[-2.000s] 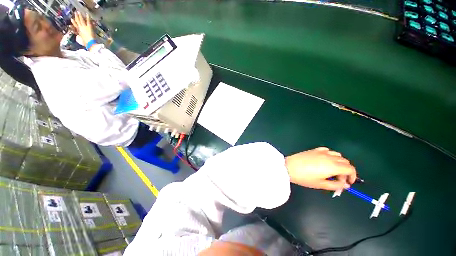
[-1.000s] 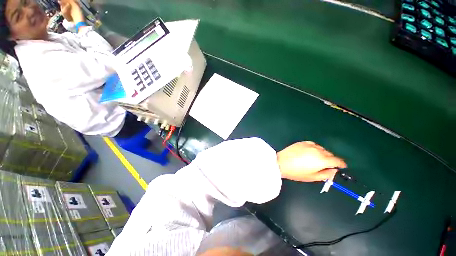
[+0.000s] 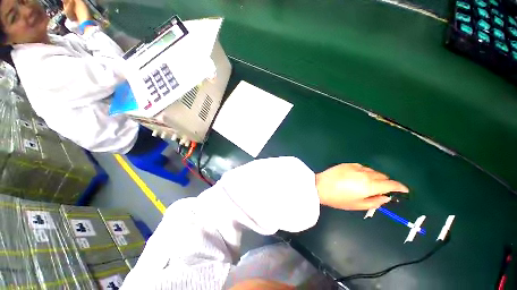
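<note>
My left hand (image 3: 358, 187), bare in a white sleeve, reaches in from the left over the green mat. Its thumb and fingers close around a small dark unit (image 3: 398, 197), mostly hidden and hard to make out. Just below the fingertips a slim blue stick (image 3: 394, 215) lies on the mat under white tape strips (image 3: 415, 228). To its right another tape strip (image 3: 446, 227) lies at the tip of a black cable (image 3: 391, 267). My right hand is not in view; a blurred skin-coloured shape at the bottom edge cannot be identified.
A beige tester (image 3: 195, 105) with keypad stands at left, beside a white paper sheet (image 3: 253, 118). A black tray (image 3: 482, 48) with teal pieces is at top right. A red-and-black slim item (image 3: 504, 272) lies at the right edge. Another person (image 3: 73, 85) is at far left.
The view has shifted, so the bench items sit further left than at first. My left hand stays by the blue stick; its fingertips have moved slightly right since one second ago.
</note>
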